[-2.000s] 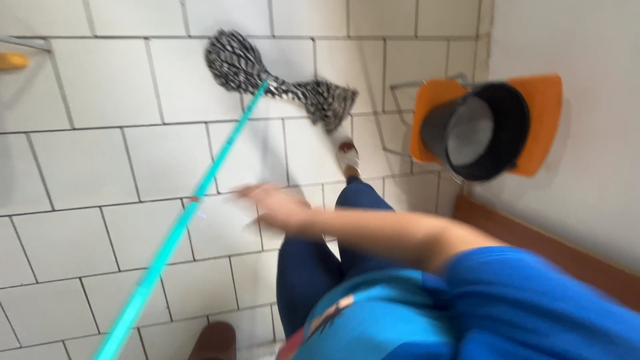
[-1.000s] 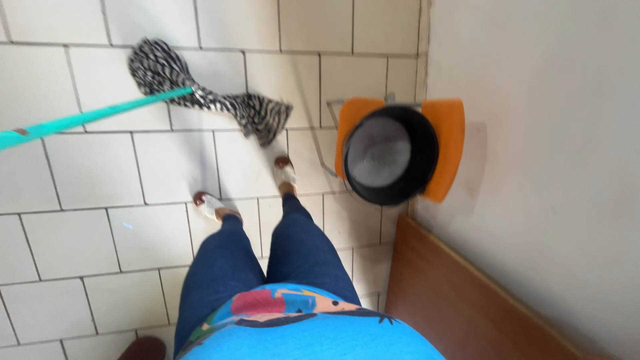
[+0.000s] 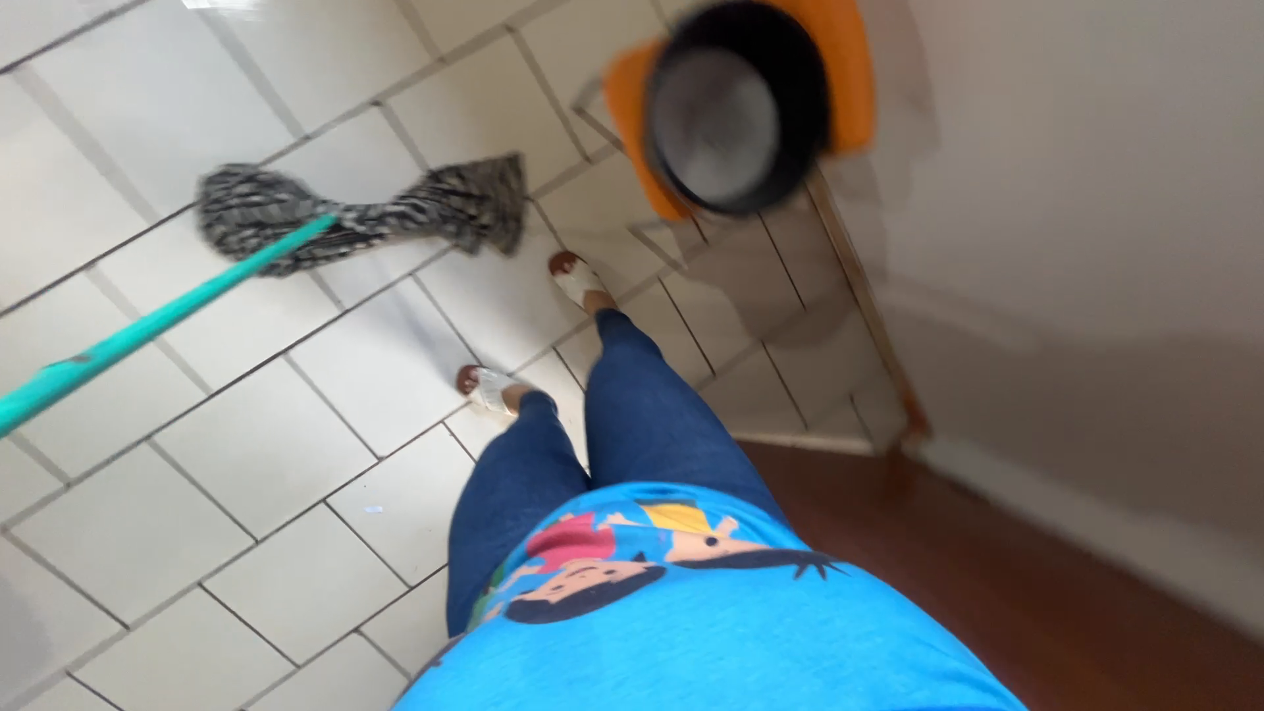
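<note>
Neither my left hand nor my right hand shows in the head view. A black-and-white patterned cloth (image 3: pixel 459 205) lies on the tiled floor in front of my feet, bunched at its middle. The tip of a teal pole (image 3: pixel 188 313) meets that bunched part; the pole runs down to the left edge of the view, and what holds its upper end is hidden. A black bucket (image 3: pixel 716 114) with greyish contents stands upper right, on or against an orange chair (image 3: pixel 851 79).
White floor tiles (image 3: pixel 257 444) with dark joints lie around my feet. A pale wall (image 3: pixel 1066 197) rises on the right. At the lower right is a reddish-brown surface (image 3: pixel 997 563). A tiny pale scrap (image 3: pixel 372 510) is on the tiles.
Two seconds ago an outstretched hand and forearm showed over the floor; they have left the view. The view has turned, and the bucket and chair now appear higher up.
</note>
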